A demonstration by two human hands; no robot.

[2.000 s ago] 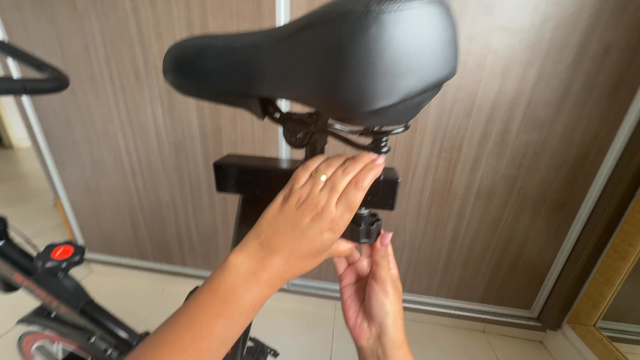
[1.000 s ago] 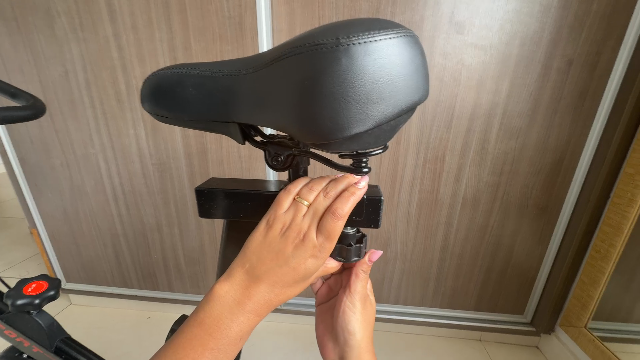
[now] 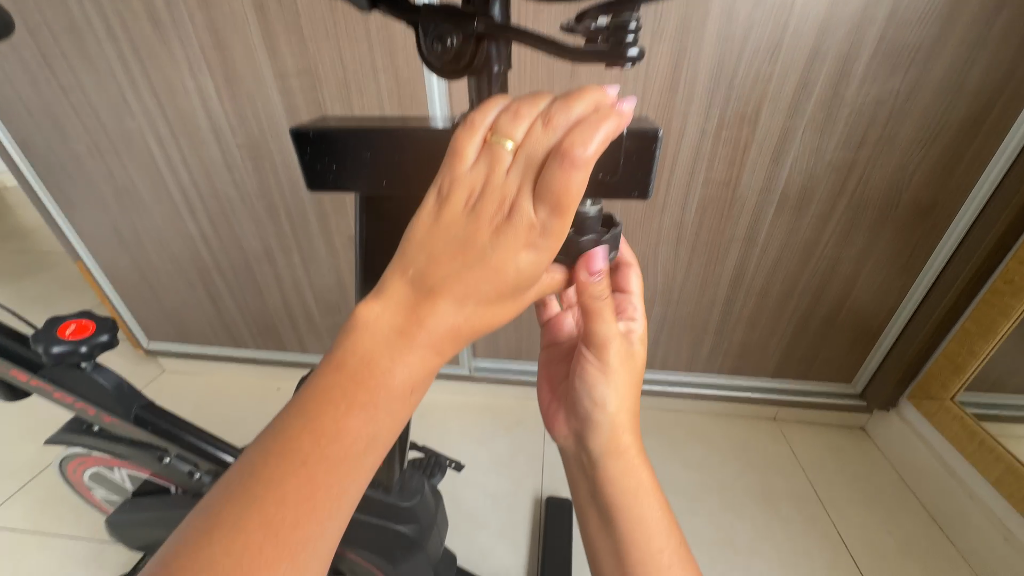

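My left hand [image 3: 496, 216], with a gold ring, lies over the black metal seat slider bar [image 3: 376, 160] of an exercise bike, fingers along its front and top. Below the bar's right end is a black plastic knob [image 3: 604, 236] on a short threaded shaft. The thumb and fingers of my right hand [image 3: 596, 336] are around this knob, palm up. Part of the knob is hidden behind my hands. The saddle is mostly out of view above; its clamp [image 3: 448, 40] and spring [image 3: 624, 36] show at the top.
A black knob with a red cap [image 3: 76, 330] sits on the bike frame at the left, above a red-rimmed flywheel [image 3: 112, 480]. Behind the bike stand wood-grain sliding doors [image 3: 760, 200]. A black floor bar [image 3: 556, 536] lies on the tiles; a gold-framed mirror [image 3: 952, 384] is at the right.
The view has tilted down, so the saddle has mostly left it. Both hands stay at the bar and the knob; the right thumb is now on the knob's front.
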